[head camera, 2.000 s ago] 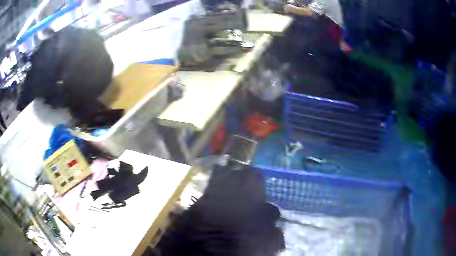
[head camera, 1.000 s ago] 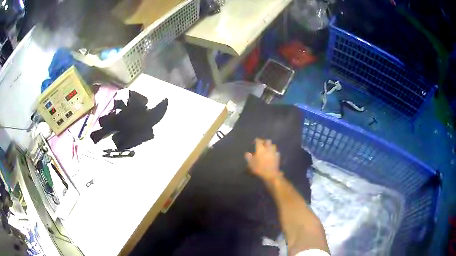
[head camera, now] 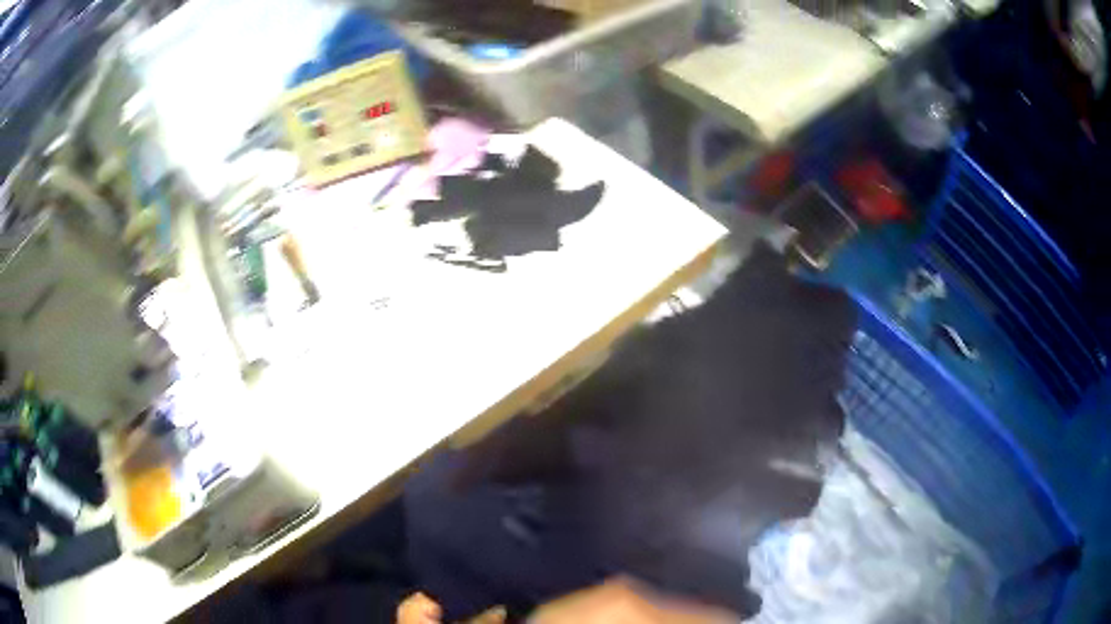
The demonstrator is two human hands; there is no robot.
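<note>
Dark cloth (head camera: 743, 366) lies stacked beside the table edge, over the near side of the blue basket. More dark cloth (head camera: 512, 524) covers the lap at the bottom. My right hand (head camera: 634, 603) is blurred and cut off by the bottom edge, over the dark cloth. Skin at its left, apparently fingertips of my left hand (head camera: 424, 609), also shows at the bottom edge. Neither grip can be made out. The sewing machine bed (head camera: 238, 524), with an orange-yellow plate (head camera: 152, 497), is at the lower left, blurred.
A control panel (head camera: 356, 120) stands at the table's back beside a pink sheet (head camera: 457, 144). Small black pieces (head camera: 512, 210) lie on the white table (head camera: 426, 354). A blue basket (head camera: 962, 414) with clear plastic stands right. A white basket (head camera: 585, 76) is behind; thread cones (head camera: 43, 427) are far left.
The view has swung left, bringing the machine in. My right hand has left the stacked cloth and moved down to the bottom edge. Fingertips have appeared beside it.
</note>
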